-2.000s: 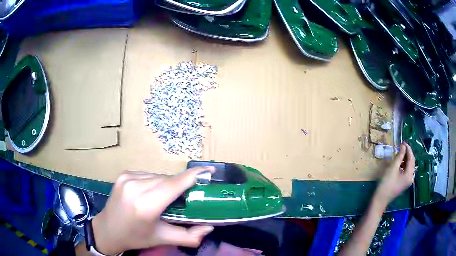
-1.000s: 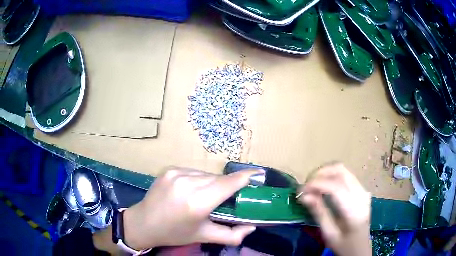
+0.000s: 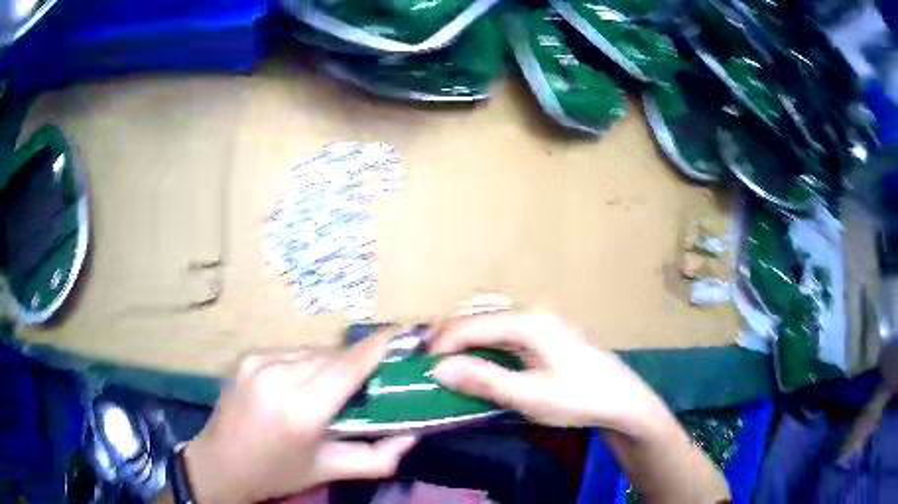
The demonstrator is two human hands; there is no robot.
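The picture is blurred. My left hand [image 3: 281, 418] grips a green housing [image 3: 399, 394] on edge at the bench's near edge, thumb below and fingers above. My right hand [image 3: 537, 369] is over the housing's right part, its thumb and fingertips at the front face near the dark recess. Whether it pinches a stick or small part is hidden. A small silvery piece [image 3: 406, 342] shows by my left fingertip. A heap of tiny fittings [image 3: 330, 231] lies on the cardboard sheet [image 3: 512, 217] beyond the housing.
Green shells [image 3: 571, 89] are heaped at the back and right. One shell [image 3: 44, 226] stands at far left. A blue crate [image 3: 138, 34] is at back left. Small white blocks [image 3: 711, 289] lie at right. Silver covers [image 3: 120, 433] and a blue bin [image 3: 748, 443] are below the bench edge.
My right hand went from the white blocks at right to the housing's right end, then left to its recess. My left hand keeps hold of the housing. The camera view has also shifted.
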